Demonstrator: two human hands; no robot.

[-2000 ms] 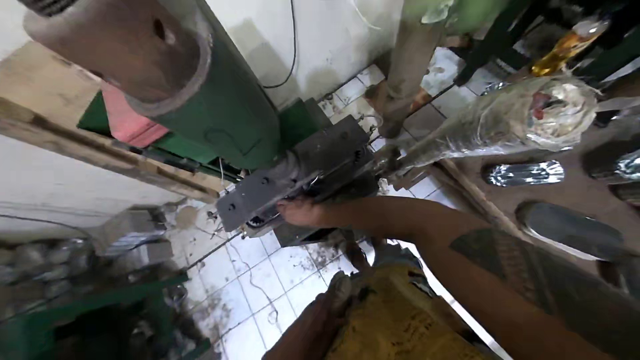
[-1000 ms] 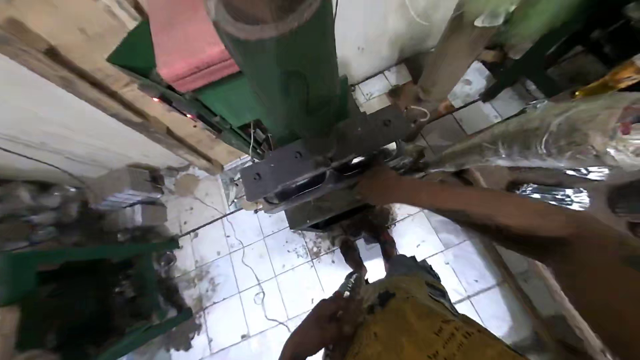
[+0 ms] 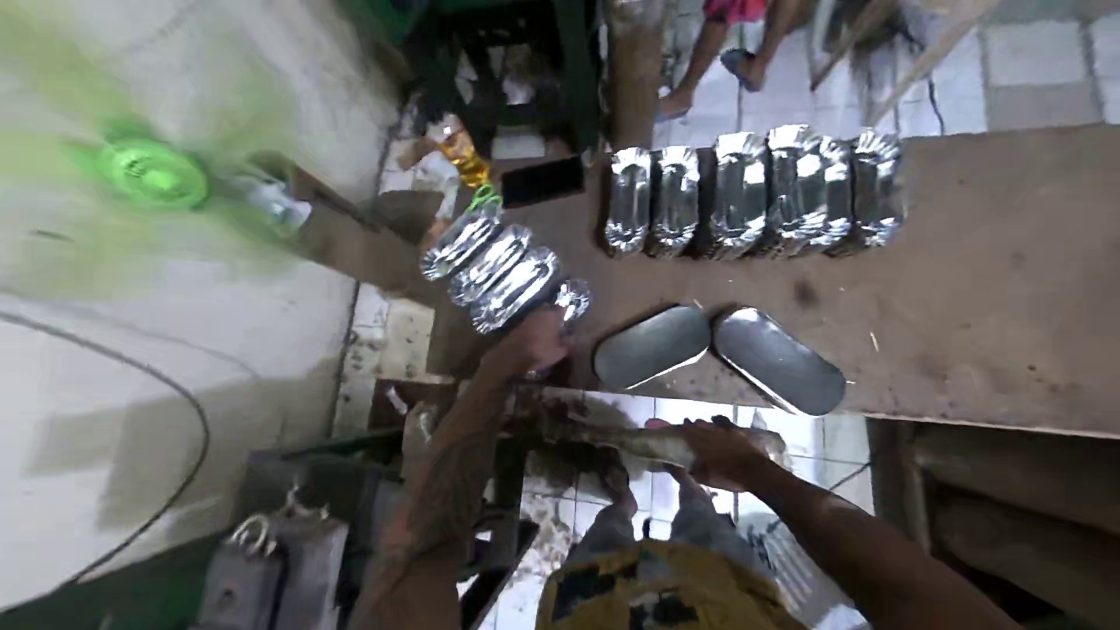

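My left hand (image 3: 538, 339) is over a shiny foil tray (image 3: 573, 299) at the table's left end; blur hides whether its fingers grip it. Three more foil trays or stacks (image 3: 499, 267) lie side by side just beyond. Lower right, my right hand (image 3: 722, 453) is closed around a long, pale, plastic-wrapped bar (image 3: 630, 440) near its right end, below the table edge. Two flat oval metal plates (image 3: 654, 347) (image 3: 779, 360) lie on the table between and beyond my hands. Several stacks of foil trays (image 3: 739, 194) stand in a row farther back.
A brown table (image 3: 980, 289) stretches to the right. A bottle of yellow liquid (image 3: 465, 156) and a dark flat object (image 3: 542, 181) sit at its far left. Metal machine parts (image 3: 271, 560) stand lower left. Another person's legs (image 3: 704, 57) are beyond the table.
The view has swung right from the green machine to the table. My right hand has left the machine's dark metal block and is now on the wrapped bar; my left hand has reached the foil trays.
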